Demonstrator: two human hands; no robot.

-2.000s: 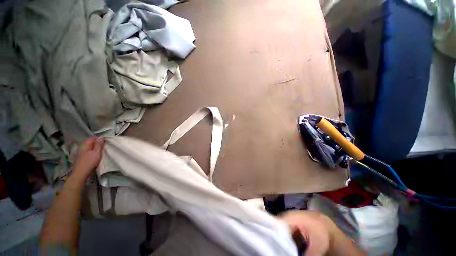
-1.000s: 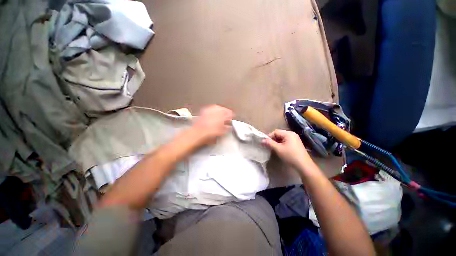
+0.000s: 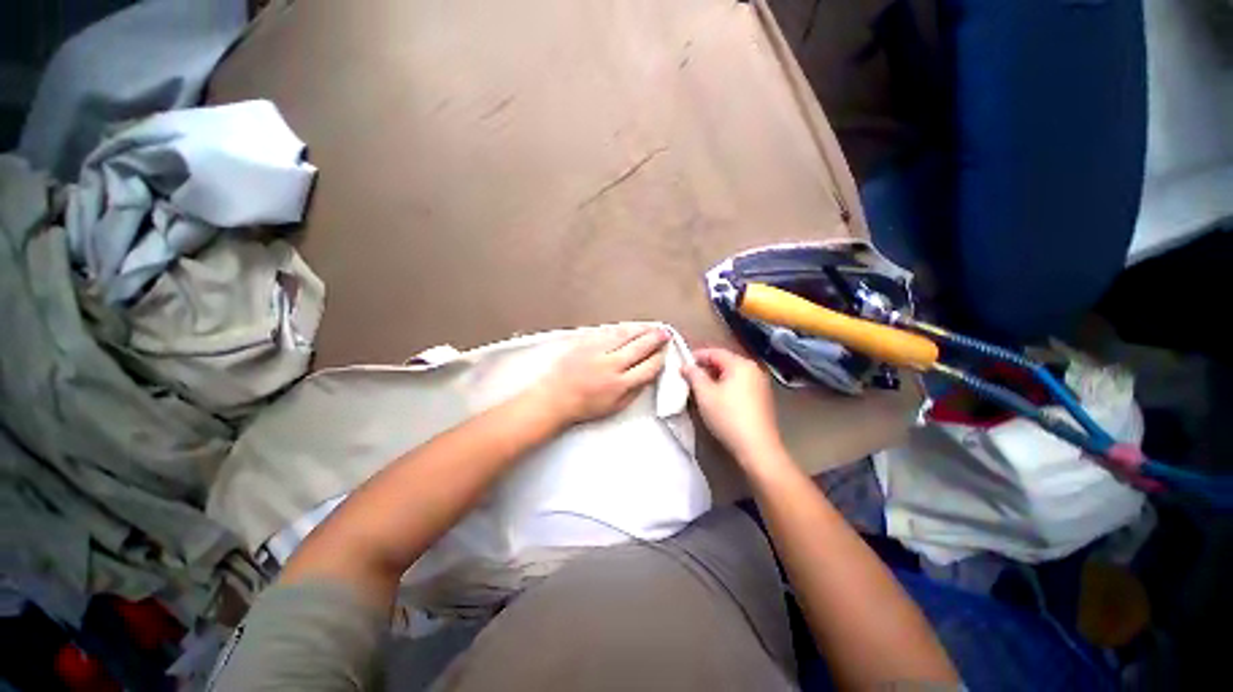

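A beige garment piece (image 3: 365, 426) with white lining cloth (image 3: 595, 473) lies along the near edge of the table and over the wearer's lap. My left hand (image 3: 606, 375) lies flat on the cloth near its right end, fingers together, pressing it down. My right hand (image 3: 723, 392) pinches the folded edge (image 3: 675, 365) at the garment's right end between thumb and fingers. The steam iron (image 3: 825, 318), dark with a yellow-orange handle, rests on the table just right of my right hand, untouched.
The brown pressing table (image 3: 541, 162) extends ahead. A khaki heap (image 3: 68, 392) with light grey-blue cloth (image 3: 203, 176) is at left. Blue hoses (image 3: 1068, 399) run right from the iron. A blue padded board (image 3: 1048, 162) and a white bag (image 3: 1014, 487) are at right.
The garment, first stretched between my hands, now lies at the table's near edge. My left hand has settled flat on it, beside my right hand. The view has shifted, with the iron nearer the centre.
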